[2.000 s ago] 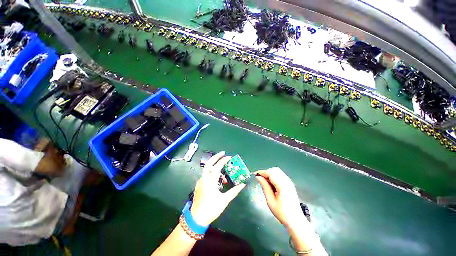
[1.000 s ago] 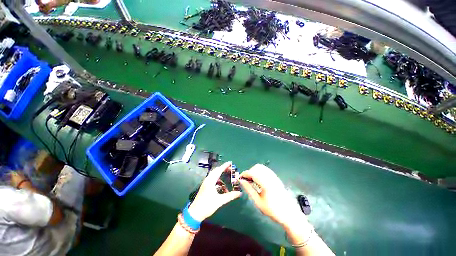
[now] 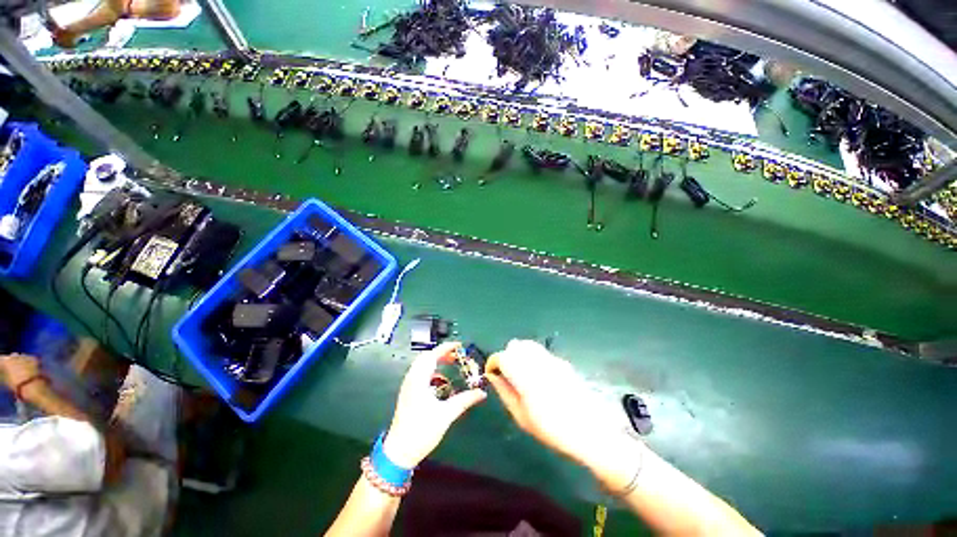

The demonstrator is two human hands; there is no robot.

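Note:
My left hand holds a small circuit board on edge between thumb and fingers, at the lower middle of the view. My right hand is beside it, fingertips closed together at the board's right side; whether they pinch a part of it is hidden. A small black adapter part lies on the bench just behind my left hand. Another small black piece lies to the right of my right hand.
A blue bin of black adapters stands left, a white cable beside it. Further left are a dark labelled box and another blue bin. Boards with cords line the conveyor behind. A seated person is at left.
The board has turned from showing its green face to edge-on. My right hand has moved in closer to it. The view has shifted, so the scene sits further left.

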